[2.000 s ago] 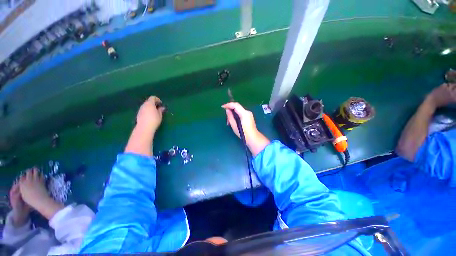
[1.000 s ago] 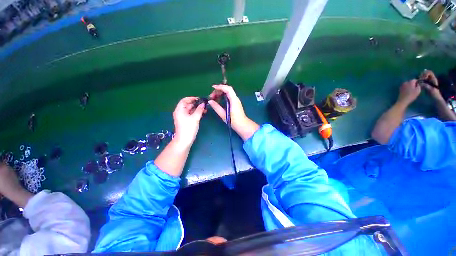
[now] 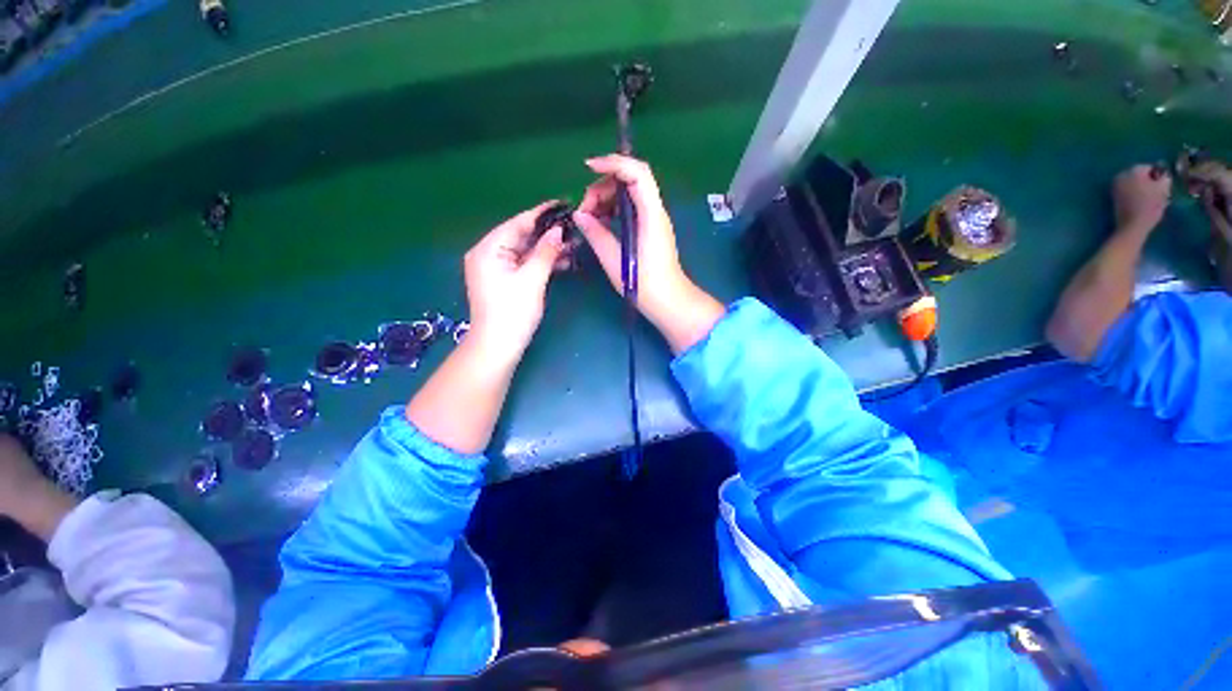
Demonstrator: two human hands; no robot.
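Note:
My left hand (image 3: 509, 274) holds a round black part (image 3: 554, 220) between thumb and fingers, above the green bench. My right hand (image 3: 643, 240) holds the black soldering iron (image 3: 626, 203), its metal tip pointing away from me. The right fingertips are at the round part's right side; whether they touch it is hard to tell. The iron's black cord runs down over the bench edge. Another round part (image 3: 632, 81) lies beyond the hands, near the iron's tip. Several round black parts (image 3: 292, 405) lie clustered at the left.
A pale post (image 3: 811, 108) stands right of my hands. Beside it are the black soldering station (image 3: 827, 263), an orange handle end (image 3: 917, 319) and a yellow-black cylinder (image 3: 969, 227). A silvery pile (image 3: 61, 439) and a neighbour's sleeve (image 3: 139, 594) are left; another person's hands (image 3: 1146, 196) are right.
My left hand has moved right from the bench to beside my right hand, now with a round part in it. The view has shifted, and the clustered parts show more fully.

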